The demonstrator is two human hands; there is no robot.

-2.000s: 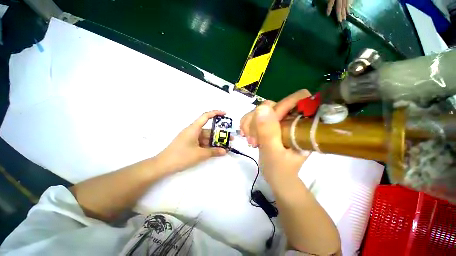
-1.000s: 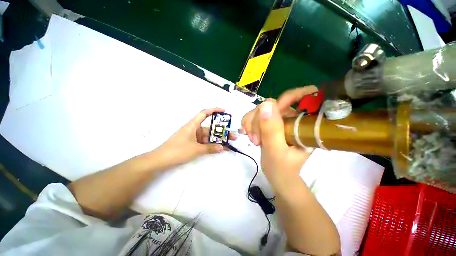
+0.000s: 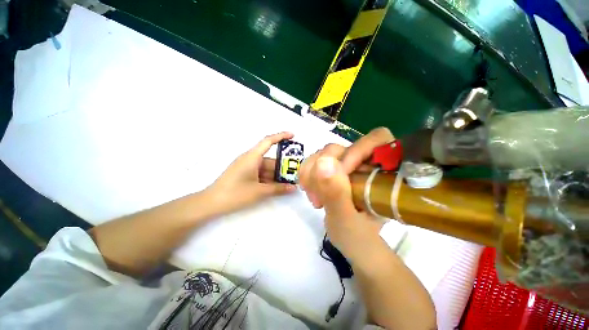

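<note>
My left hand [image 3: 248, 174] holds a small open black unit [image 3: 289, 162] by its top and bottom edges. A pale board with a yellow block shows inside it. My right hand [image 3: 332, 177] is wrapped round the front end of a gold dispensing gun [image 3: 439, 205], beside the red lever [image 3: 387, 156]. The fingers of my right hand are at the unit's right edge and hide the nozzle tip. A thin black cord with a dark lump [image 3: 338, 256] hangs partly behind my right wrist.
A white sheet [image 3: 148, 122] lies under my arms. A yellow and black striped bar [image 3: 349, 61] crosses the green surface [image 3: 258, 38] beyond. A thick pale hose [image 3: 536, 138] runs beside the gun at right. A red perforated basket [image 3: 510, 303] stands at lower right.
My right hand and the gun have moved left, closer to the unit, and the gun tilts more. The hand covers more of the cord. Another person's hand at the top right has gone from view.
</note>
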